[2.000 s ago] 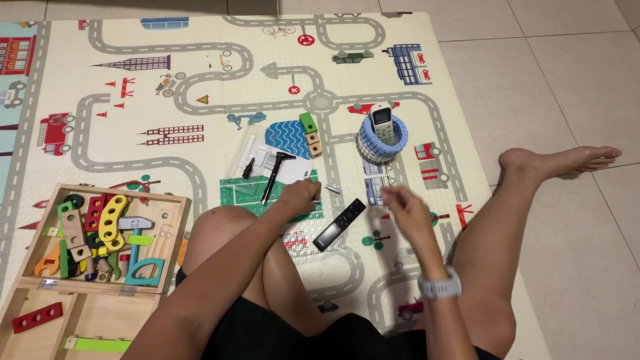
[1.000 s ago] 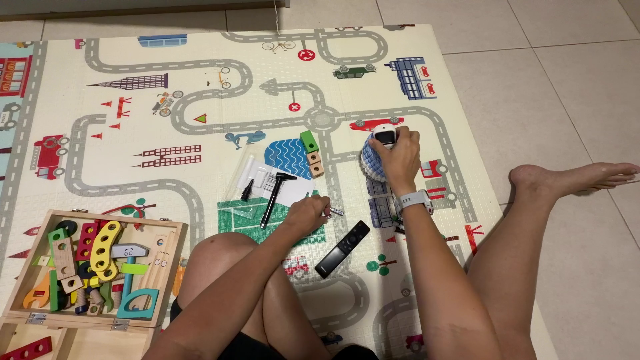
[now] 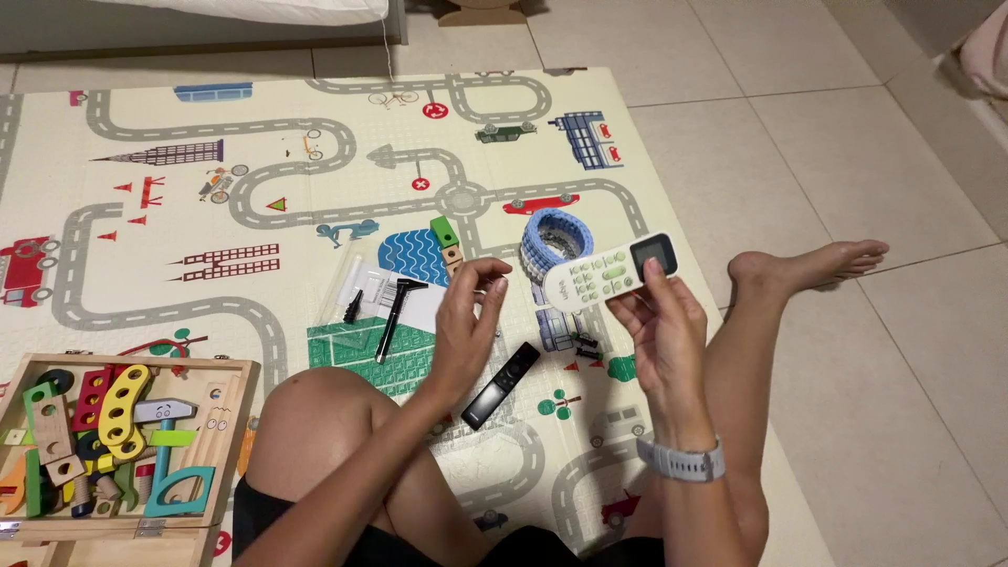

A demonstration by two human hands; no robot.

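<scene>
My right hand (image 3: 665,339) holds a white remote control (image 3: 602,276) with a dark display and pale green buttons, tilted above the mat. Just behind it stands a round blue and grey crocheted basket (image 3: 543,256), its inside visible. My left hand (image 3: 470,323) is raised with bent fingers near the middle; whether something small is between them I cannot tell. A black remote control (image 3: 501,386) lies on the mat between my hands. Two small dark cylindrical things (image 3: 587,346), perhaps batteries, lie below the white remote. To the left are a black otoscope-like tool (image 3: 394,319) and a clear plastic package (image 3: 346,303).
At the lower left, a wooden toolbox (image 3: 250,394) holds colourful toy parts and a toy hammer (image 3: 164,410). Green and plain wooden blocks (image 3: 444,231) lie behind my left hand. The play mat (image 3: 370,185) is printed with roads; tiled floor (image 3: 795,165) borders it.
The white remote stood in the basket two seconds ago; my right hand reached it there and has lifted it out. My left hand held a small thin item earlier and has risen slightly.
</scene>
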